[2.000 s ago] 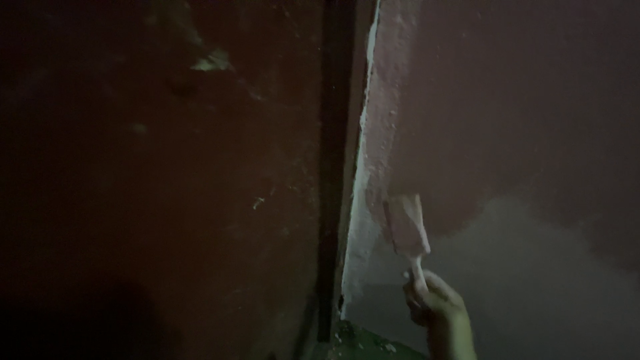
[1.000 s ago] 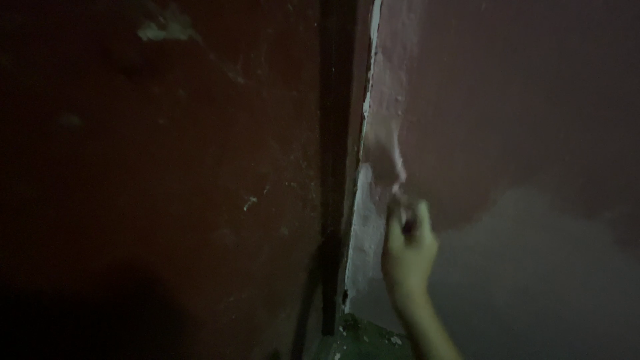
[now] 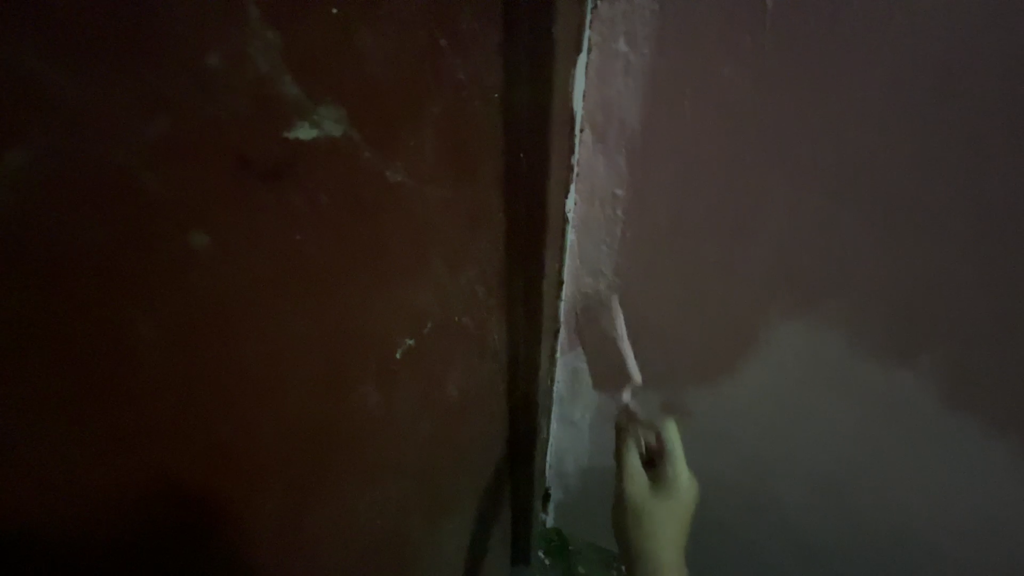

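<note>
My right hand (image 3: 654,496) is at the lower middle, its fingers closed around the thin handle of a flat paintbrush (image 3: 628,340). The brush points upward, its head against or very close to the wall (image 3: 800,200), beside the pale, rough strip (image 3: 602,200) along the wall's left edge. Darker reddish paint covers the upper part of this wall; its lower part is grey, with an uneven border between the two. My left hand is not in view.
A dark red, scuffed panel (image 3: 320,320) fills the left side, with a dark vertical frame (image 3: 526,280) at its right edge. Green, speckled material (image 3: 572,552) lies at the bottom, near the foot of the wall. The light is dim.
The brush was near the right side of the rough strip two seconds ago, with its broad face in view; now it is turned and closer to the frame. My right hand still holds it.
</note>
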